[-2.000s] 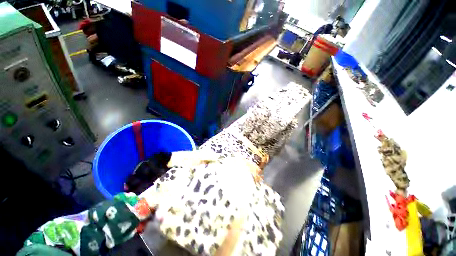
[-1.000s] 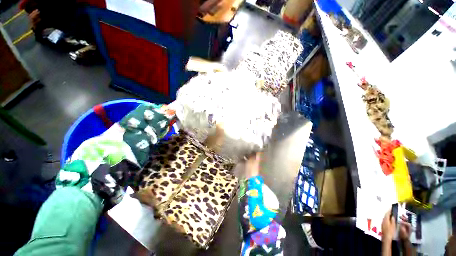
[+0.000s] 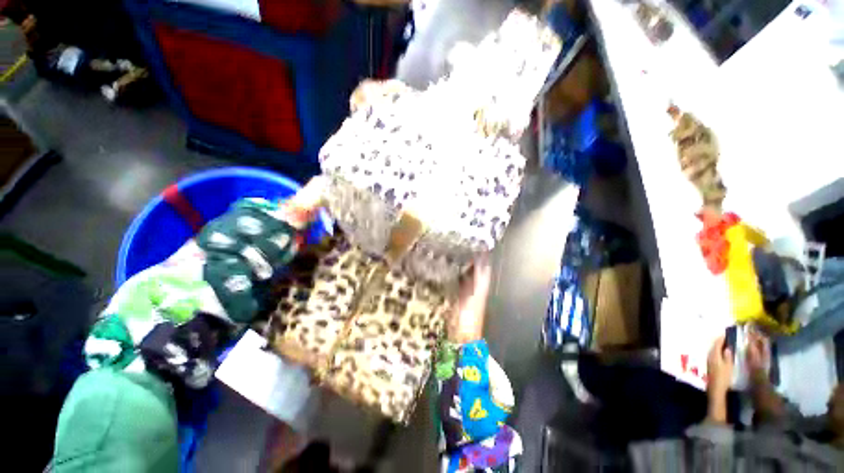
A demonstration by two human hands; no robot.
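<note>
A pale leopard-print bundle point(image 3: 416, 175) with a tan band and layered sides is between my two hands. My left hand point(image 3: 305, 205) is at its left side, the fingers partly hidden. My right hand point(image 3: 474, 296) is at its near right corner. A tan leopard-print bundle point(image 3: 361, 323) with a narrow binding strip lies nearer to me, below it. A white sheet point(image 3: 266, 374) sticks out at its left. More pale spotted bundles point(image 3: 509, 69) lie beyond, overexposed and blurred.
A blue tub point(image 3: 153, 222) stands left, a blue and red machine point(image 3: 227, 88) behind it. At right, a long white worktable point(image 3: 639, 102) holds brown scraps point(image 3: 696, 152) and a yellow bin point(image 3: 750, 277). A coworker's hands point(image 3: 736, 360) are at its near end.
The pale bundle between my hands has turned from its fluffy white side to show its spotted face and band. The view has shifted slightly. The tan bundle stays near me.
</note>
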